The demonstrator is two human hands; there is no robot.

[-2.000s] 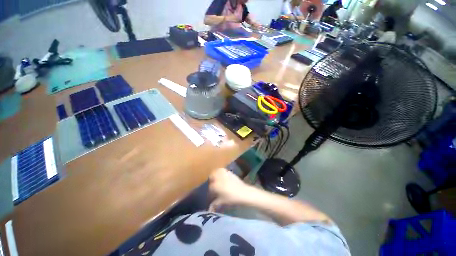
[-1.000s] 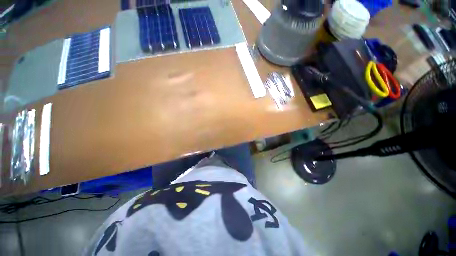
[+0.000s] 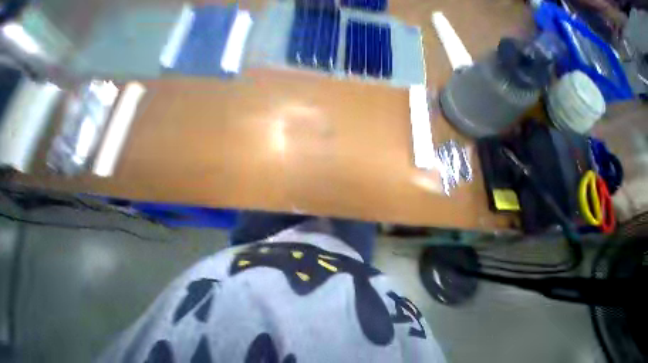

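Neither of my hands is in the picture. Nearest in front of me is the brown tabletop [image 3: 263,170]. Two dark blue cell strings, one on the left [image 3: 315,35] and one on the right [image 3: 369,48], lie on the grey-green mat [image 3: 270,51] at the back. A blue panel [image 3: 204,39] with a white strip along each side lies to their left, blurred. At the left, shiny silver ribbon pieces [image 3: 82,127] lie beside a white strip [image 3: 119,129]. Another white strip [image 3: 420,127] and loose silver ribbon pieces [image 3: 453,164] lie at the right.
At the right stand a grey ribbed canister [image 3: 483,99], a white round tub [image 3: 575,103] and a black box with a yellow label [image 3: 506,200]. Scissors [image 3: 591,198] with yellow and red handles are beside it. A blue tray [image 3: 593,53] is far right. A black fan [image 3: 625,283] stands on the floor.
A hand and forearm visible two seconds ago are out of view. The camera has turned left and down, so the table things appear further right. No table item has clearly moved.
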